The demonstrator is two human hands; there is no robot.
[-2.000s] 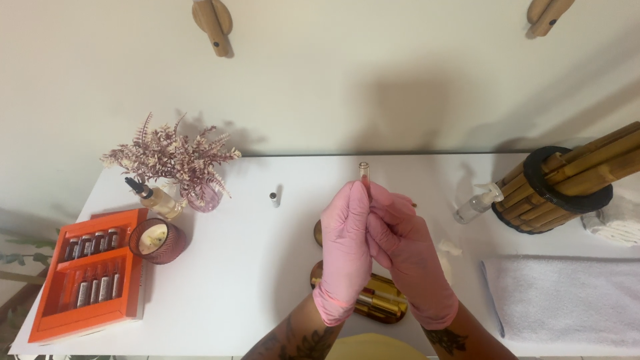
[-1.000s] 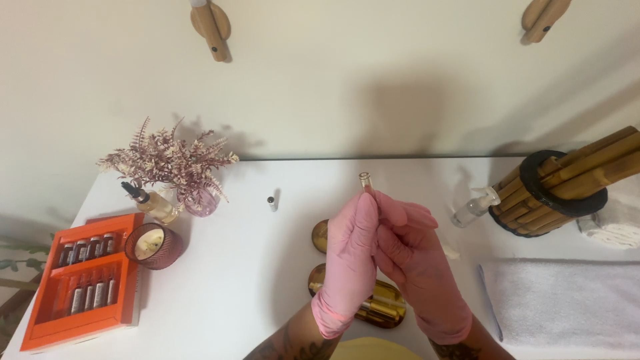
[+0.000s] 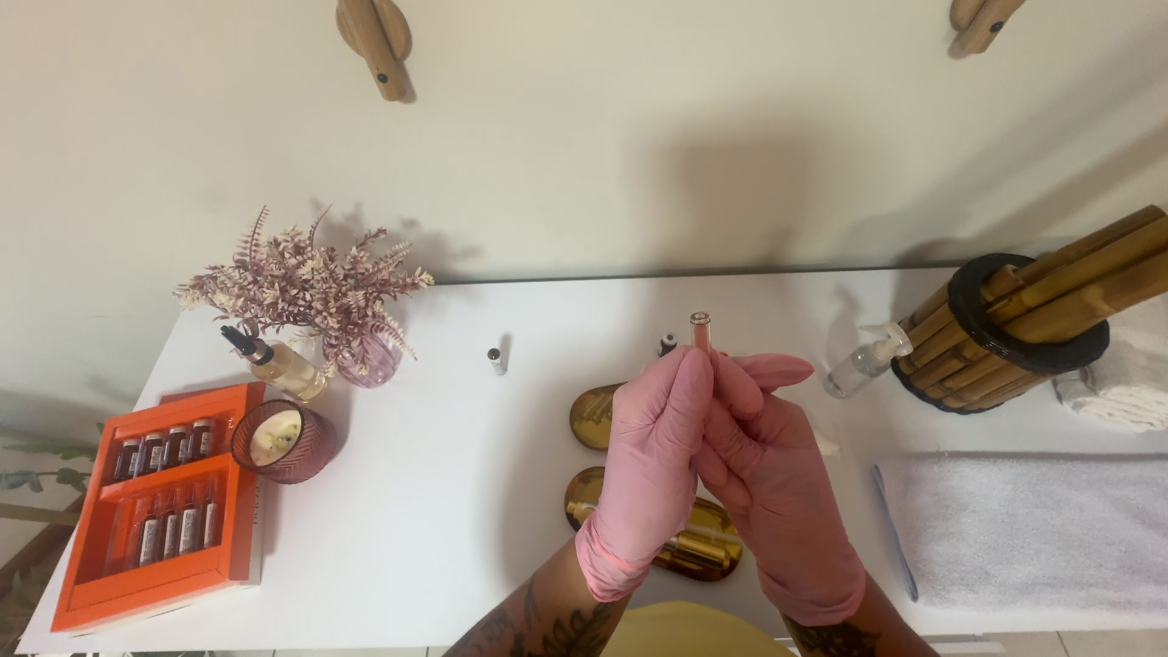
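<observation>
Both hands wear pink gloves and meet above the white table. My left hand (image 3: 652,456) is closed around a small clear glass vial (image 3: 701,330), whose open neck sticks up above the fingertips. My right hand (image 3: 776,474) presses against it from the right, fingers curled in and one finger stretched out; whether it also grips something is hidden. Under the wrists lies an amber oval tray (image 3: 721,547) with gold-coloured items. A smaller amber dish (image 3: 591,418) is partly behind my left hand. A small dark-topped piece (image 3: 668,343) shows just behind the fingers.
An orange box (image 3: 173,570) of small vials, a candle in a ribbed glass (image 3: 310,447), a dropper bottle (image 3: 290,367) and a flower vase (image 3: 370,360) are left. A small capped vial (image 3: 496,361) stands mid-table. Right are a spray bottle (image 3: 853,372), bamboo holder (image 3: 958,347) and grey towel (image 3: 1022,529).
My right hand's outer finger now stretches farther to the right than two seconds ago. Both hands remain together around the vial.
</observation>
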